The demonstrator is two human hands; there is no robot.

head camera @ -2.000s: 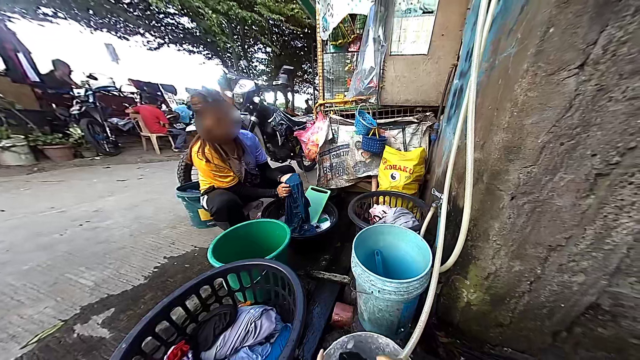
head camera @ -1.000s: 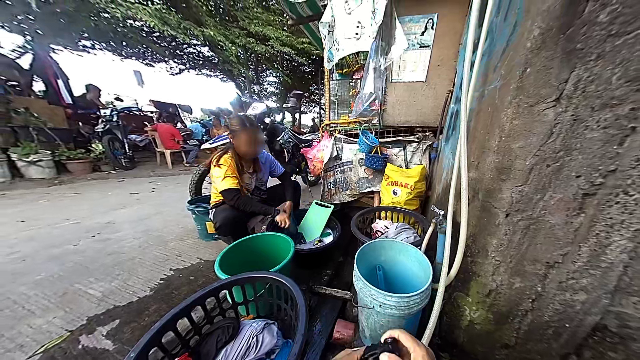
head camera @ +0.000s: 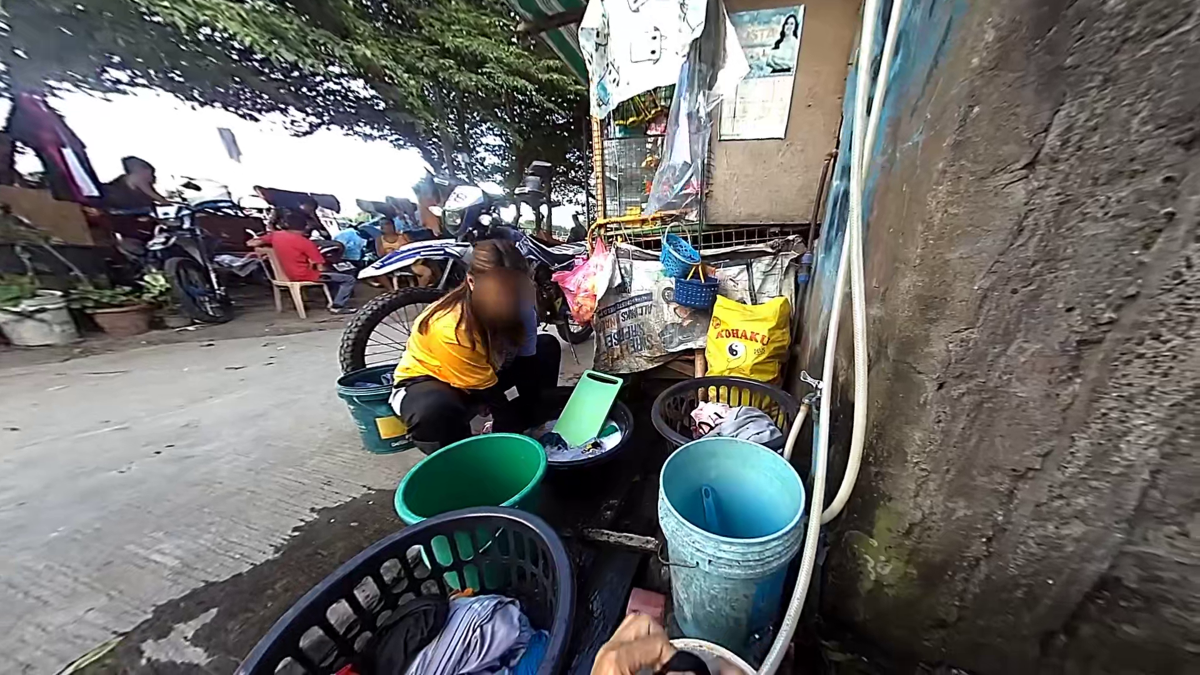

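My left hand (head camera: 634, 647) shows at the bottom edge, fingers curled on a dark wet-looking item (head camera: 686, 664), probably cloth, over a whitish bucket (head camera: 720, 652). The right hand cannot be made out. Just beyond stands a tall light-blue bucket (head camera: 731, 572) with a blue handle-like piece inside. A dark plastic laundry basket (head camera: 555, 572) with crumpled clothes (head camera: 473, 637) is at the lower left, beside a green basin (head camera: 473, 473). Farther back, a dark basin (head camera: 614, 448) holds clothes and a green board (head camera: 586, 409); another basket (head camera: 670, 412) holds clothes.
A person in a yellow and blue top (head camera: 455, 352) squats behind the green basin, near a teal bucket (head camera: 367, 412). A pale hose (head camera: 858, 281) runs down the rough wall (head camera: 1022, 328) at right. A yellow sack (head camera: 748, 336) and a motorcycle (head camera: 403, 300) are behind.
Both my hands came into view at the bottom with a dark item; now only the left is clearly seen. The squatting person has bent lower; the blue cloth held up earlier is no longer raised.
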